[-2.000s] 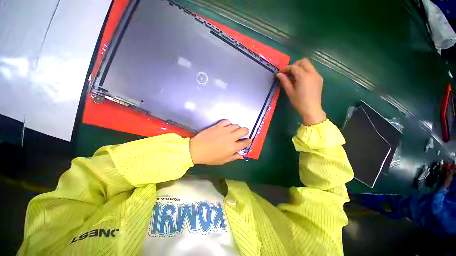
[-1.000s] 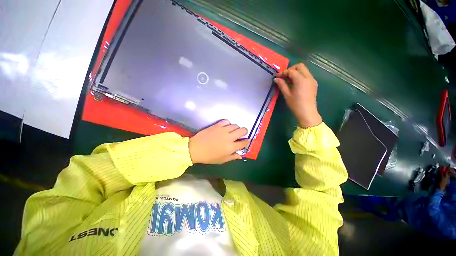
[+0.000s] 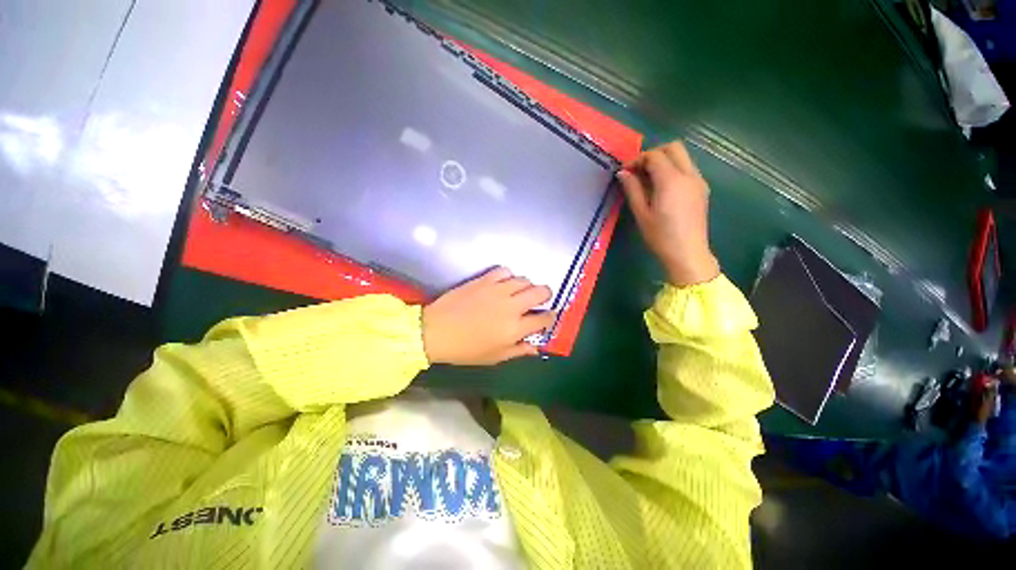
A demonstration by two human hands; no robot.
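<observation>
A grey shiny panel point(image 3: 368, 145) with a small ring mark lies tilted on a red fixture point(image 3: 240, 258). A thin black strip point(image 3: 583, 252) runs along its right edge between my hands. My left hand point(image 3: 481, 320) lies over the panel's lower right corner, fingertips at the strip's lower end; whether it grips anything is hidden. My right hand point(image 3: 671, 212) is at the upper right corner, with thumb and finger pinched at the strip's upper end.
White sheets point(image 3: 100, 145) lie left of the panel. Black sheets point(image 3: 804, 328) lie on crinkled clear plastic at the right, on the green bench point(image 3: 735, 206). Further right are another red fixture point(image 3: 983, 267) and a person's blue sleeve point(image 3: 958, 462).
My right hand has shifted slightly left and down from two seconds ago, still pinched at the upper corner. My left hand stays in place. The view has shifted slightly.
</observation>
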